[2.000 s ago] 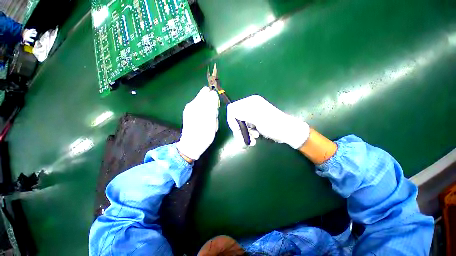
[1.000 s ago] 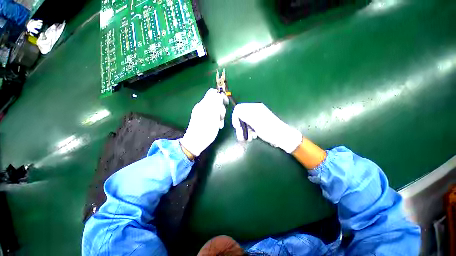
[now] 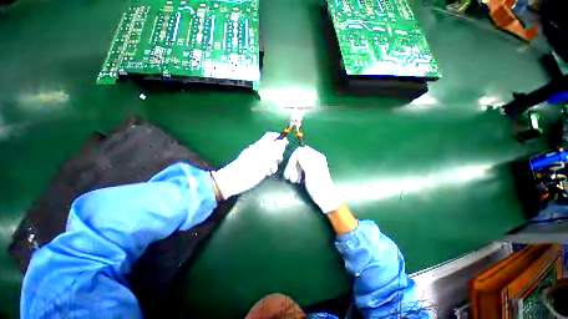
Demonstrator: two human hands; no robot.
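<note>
The diagonal cutters [image 3: 295, 125] are held over the bench in front of me, jaws pointing away, with orange-yellow near the pivot. My left hand [image 3: 254, 164], in a white glove, holds one handle. My right hand [image 3: 314, 176], also in a white glove, is closed around the other handle. The lower parts of the handles are hidden by the gloves. I cannot tell if the jaws are fully closed.
One circuit board [image 3: 187, 47] lies at the far left and another board [image 3: 383, 43] at the far right, both on dark bulk. A black mat [image 3: 106, 165] lies under my left arm. Orange-brown frames [image 3: 507, 280] stand at lower right. Blue and black items [image 3: 551, 171] sit at the right edge.
The view has turned to the right, so the second board and the orange-brown frames show more. The handles now look spread, with one in each hand.
</note>
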